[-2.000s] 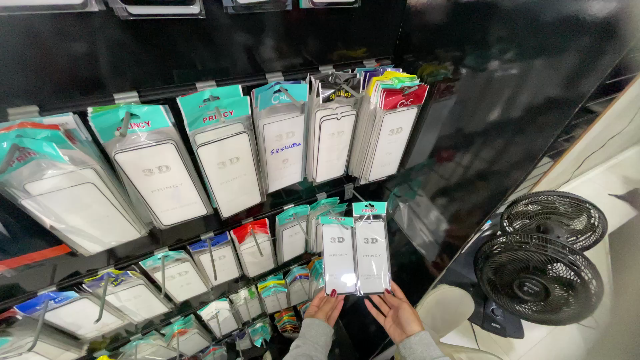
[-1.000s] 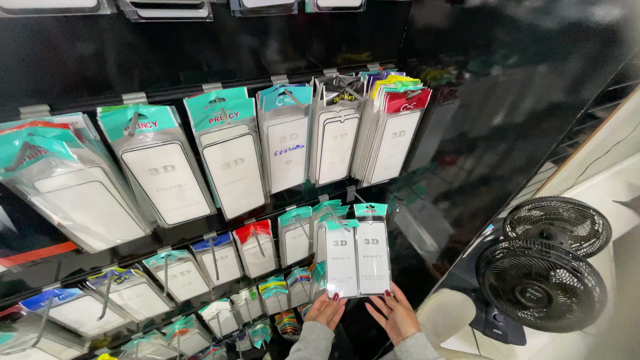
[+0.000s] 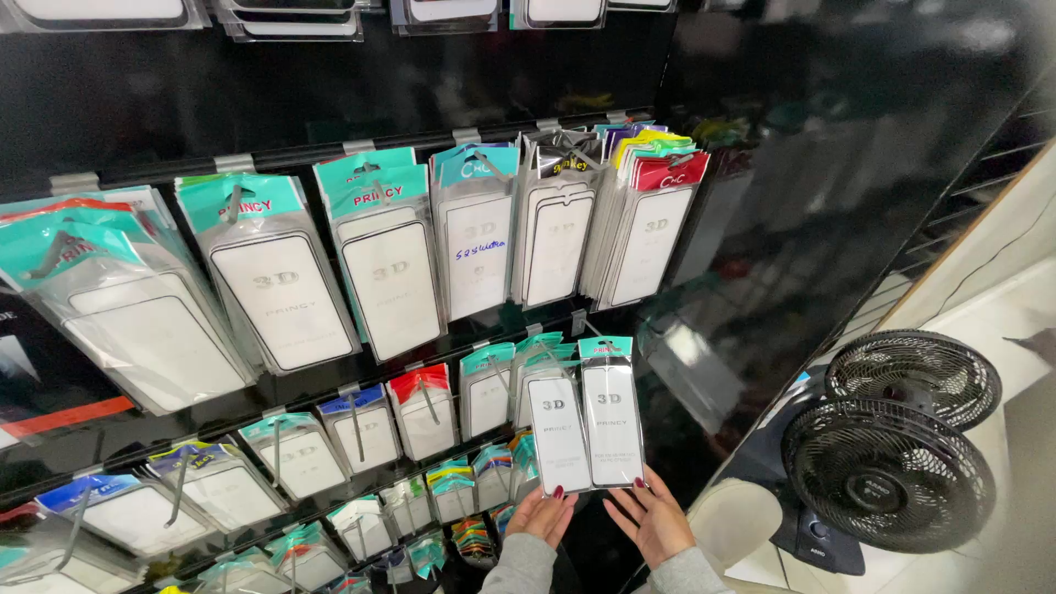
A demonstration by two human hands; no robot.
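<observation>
Two packaged 3D screen protectors in clear sleeves are at my hands, side by side and nearly upright, low in the middle of the head view. My left hand (image 3: pixel 540 516) grips the bottom edge of the left packet (image 3: pixel 559 437) with thumb and fingertips. At the lower right corner of the right packet (image 3: pixel 612 429), my right hand (image 3: pixel 652 516) pinches the edge, its other fingers spread below. The right packet's teal header lies just below a metal hook (image 3: pixel 580 323); whether it hangs there I cannot tell. The left packet's header overlaps teal packets behind it.
Rows of hooks on a black display wall hold more screen protector packets, such as a red-topped stack (image 3: pixel 656 235) and teal-topped packets (image 3: pixel 272 289). Two black fans (image 3: pixel 889 474) stand at the right, beside a round pale seat (image 3: pixel 734 521).
The two packets at my hands are slightly more apart at their tops than a second ago. Both hands remain at the packets' lower edges.
</observation>
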